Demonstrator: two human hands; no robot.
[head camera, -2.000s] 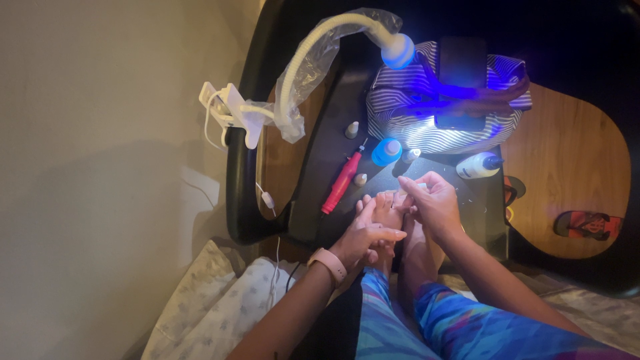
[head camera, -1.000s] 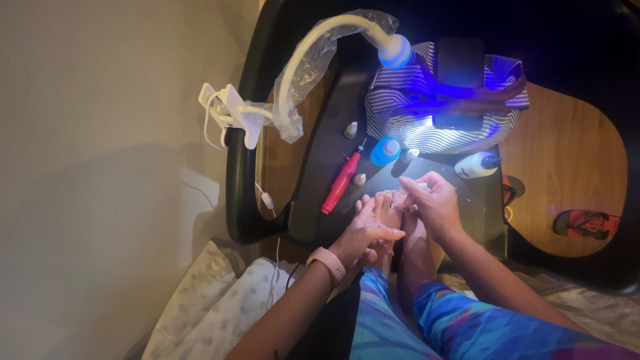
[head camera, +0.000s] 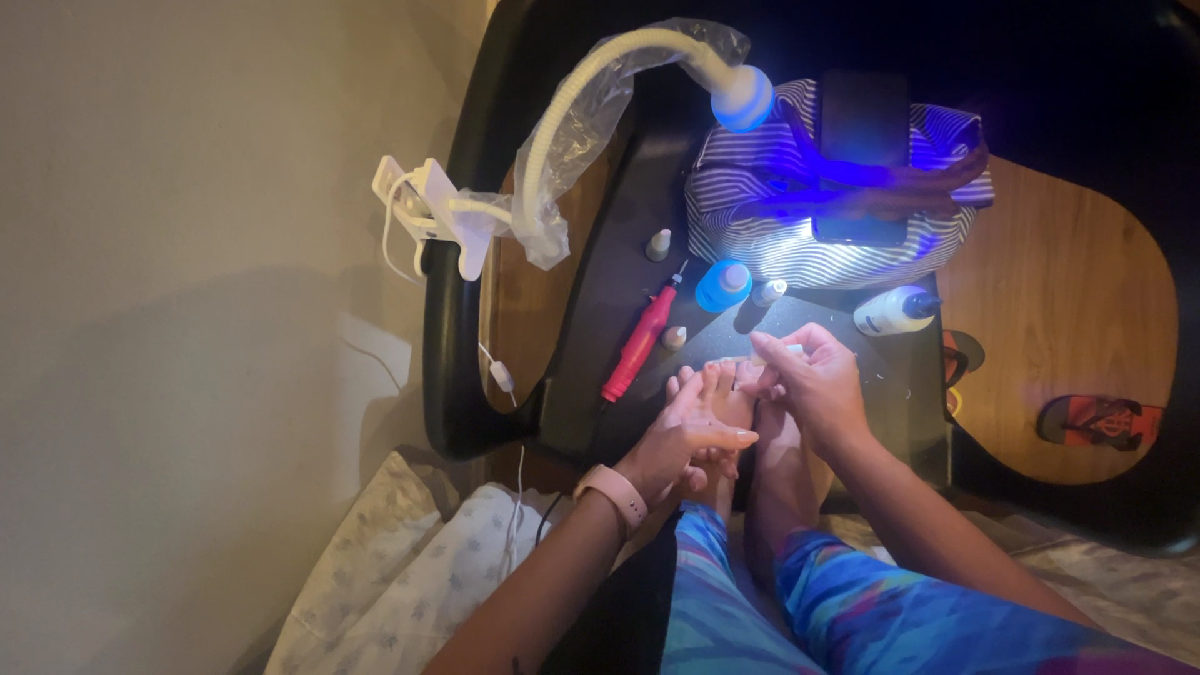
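Note:
My left hand (head camera: 692, 433), with a pink band at the wrist, rests around the toes of a bare foot (head camera: 733, 408) on a black chair seat. At the same toes, my right hand (head camera: 814, 375) pinches a small pale object (head camera: 783, 353), partly hidden by the fingers; its kind is unclear. A second foot (head camera: 778, 450) lies beside the first. To the left are a red rotary nail drill (head camera: 642, 342) and two small bottles (head camera: 674, 337) (head camera: 658, 246). Beyond the toes stand a blue bottle (head camera: 723, 286) and a small white-capped bottle (head camera: 769, 292).
A white bottle with a dark cap (head camera: 896, 310) lies at the right. Behind is a striped bag (head camera: 750, 178) with a phone (head camera: 861, 150) on it. A plastic-wrapped gooseneck lamp (head camera: 562, 112) is clamped to the chair arm (head camera: 450, 356). Flip-flops (head camera: 1099, 422) lie on the floor.

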